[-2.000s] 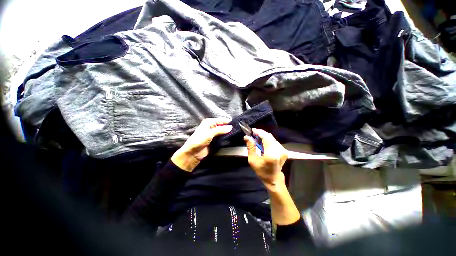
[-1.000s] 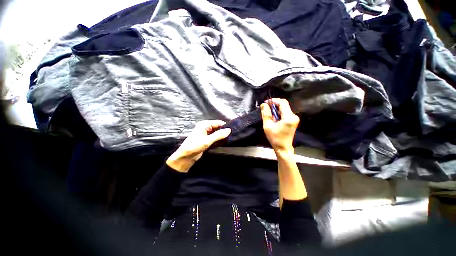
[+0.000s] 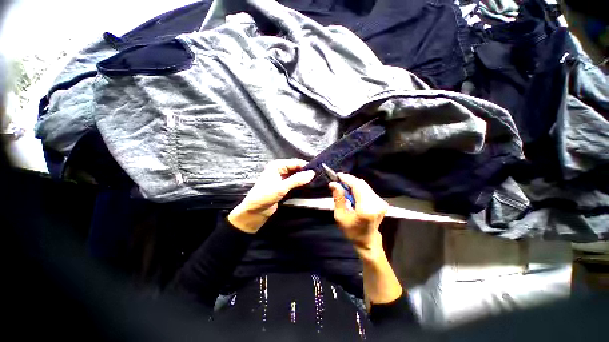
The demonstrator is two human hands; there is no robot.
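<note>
A denim garment, pale grey inside out (image 3: 220,133), lies across the table with a dark round opening at its upper left and a stitched pocket outline. A long narrow navy band (image 3: 347,148) runs up to the right from my left hand (image 3: 270,190), which pinches its near end between thumb and fingers. My right hand (image 3: 357,207) is closed around small thread snips (image 3: 339,184) with a blue grip. Their pointed blades lie at the band's lower edge, just right of my left fingertips. Whether the blades touch the cloth is unclear.
More navy cloth (image 3: 407,37) lies heaped behind, and grey and navy pieces (image 3: 587,127) lie at the right. The white table edge (image 3: 414,212) runs just beyond my hands. Pale boxy surfaces (image 3: 494,267) show below the table at the right.
Since one second ago, my right hand has come down and left from the band's far part to near my left hand. The snips' blades now show clearly. The garment has shifted right in view since the oldest frame.
</note>
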